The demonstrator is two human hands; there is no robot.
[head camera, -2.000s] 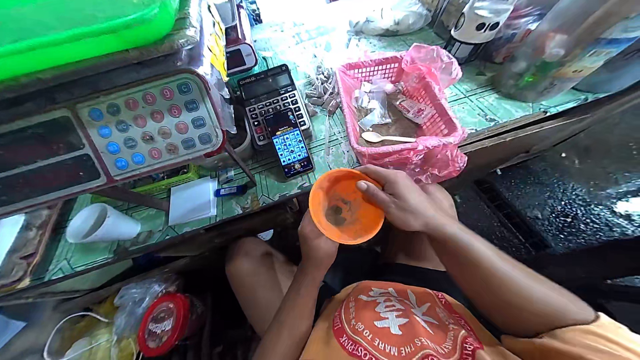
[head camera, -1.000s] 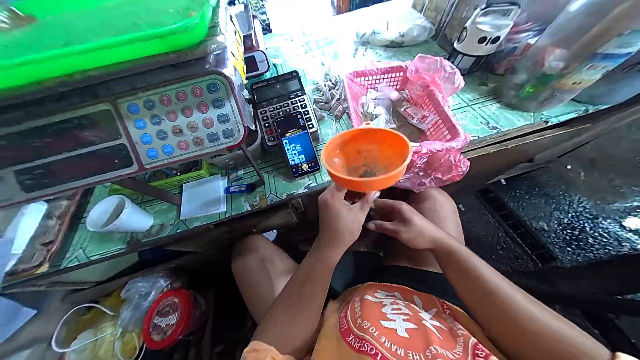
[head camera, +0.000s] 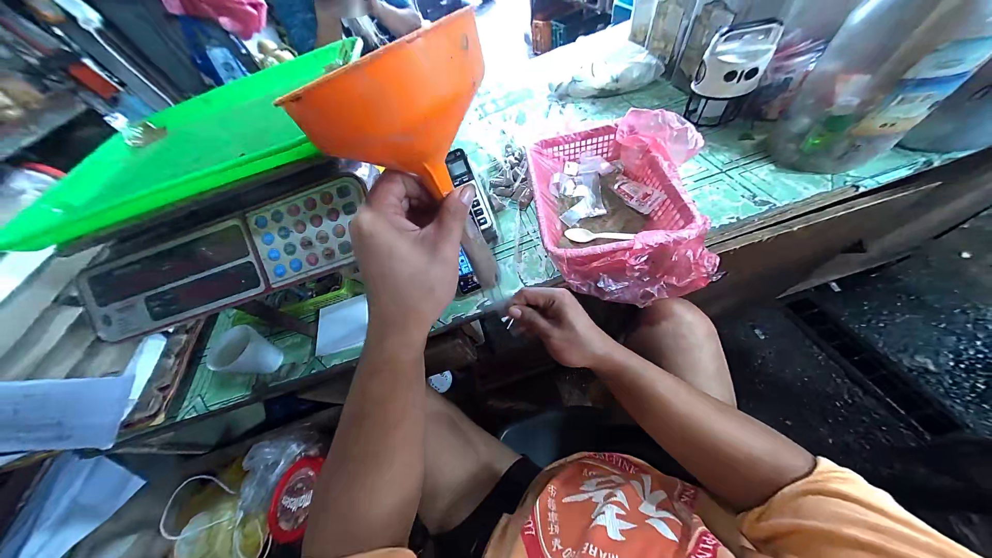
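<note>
My left hand (head camera: 411, 248) grips the neck of an orange plastic funnel (head camera: 395, 101), raised above the counter with its wide mouth up and tilted. From the spout a narrow clear plastic sleeve (head camera: 482, 260) hangs down. Its lower end reaches my right hand (head camera: 554, 322), whose thumb and forefinger pinch it; a small white bit shows at those fingertips. Right of the sleeve sits a pink plastic basket (head camera: 546, 217) lined with pink film, holding small clear packets (head camera: 581, 194) and a pale spoon (head camera: 597, 235). Behind the sleeve, a phone (head camera: 465, 271) and a calculator (head camera: 473, 198) are partly hidden.
A digital scale (head camera: 178, 271) stands left under a green tray (head camera: 201, 147). A white cup (head camera: 244, 350) and a white paper (head camera: 342, 325) lie near the counter edge. Large clear bottles (head camera: 829, 101) and a white container (head camera: 736, 62) are at the back right. Another person's arms (head camera: 372, 15) show beyond.
The funnel has risen and moved left in my left hand. My right hand, close beside the left a second ago, is now lower and apart from it. The hanging sleeve has come into sight.
</note>
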